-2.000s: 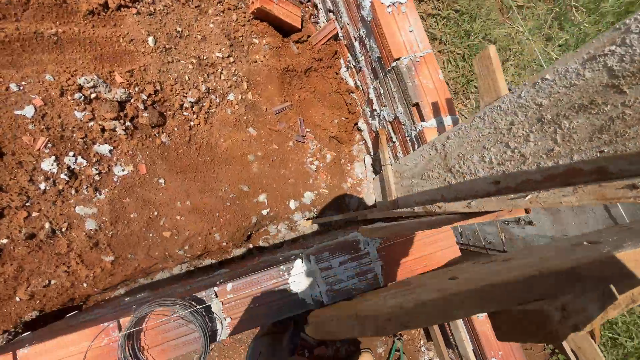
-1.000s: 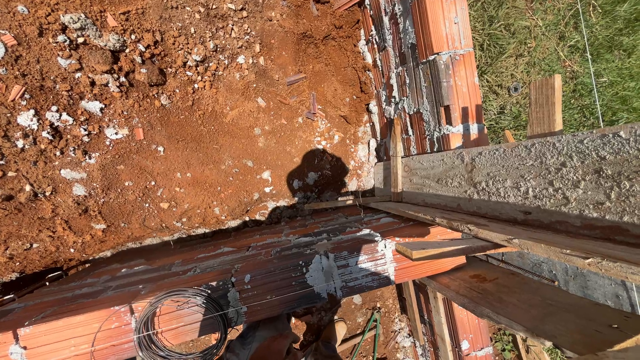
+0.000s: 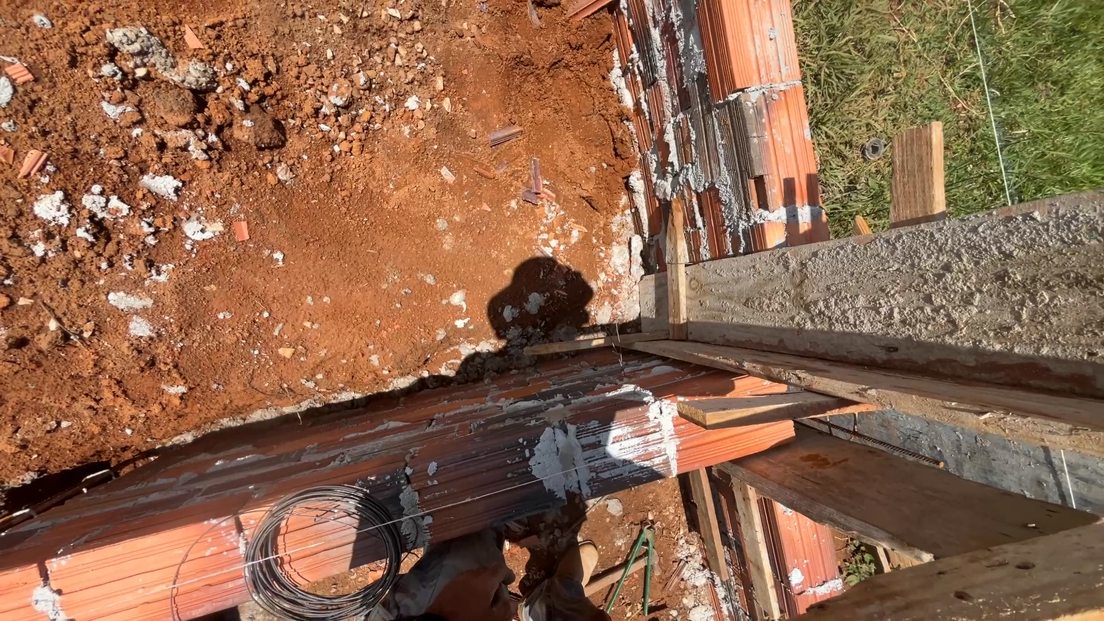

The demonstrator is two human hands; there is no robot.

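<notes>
Neither of my hands shows in the head view. A coil of steel wire lies on top of the hollow clay brick wall, at the lower left. A string runs across the wall and over the coil. A short wooden piece rests at the wall's right end, against the long formwork board. A mortar-crusted board stands above it, with a narrow upright wooden strip at its left end. Below the wall, my shoe and a green-handled tool are in view.
A second brick wall runs toward the top. Red soil with mortar lumps and brick bits lies at left, grass at upper right. A wide dark plank and another board cross the lower right. A short wooden stake stands by the grass.
The view has turned and shifted since two seconds ago. The wide plank that reached across the lower middle now lies farther right, and the short wooden piece at the wall's end shows more plainly.
</notes>
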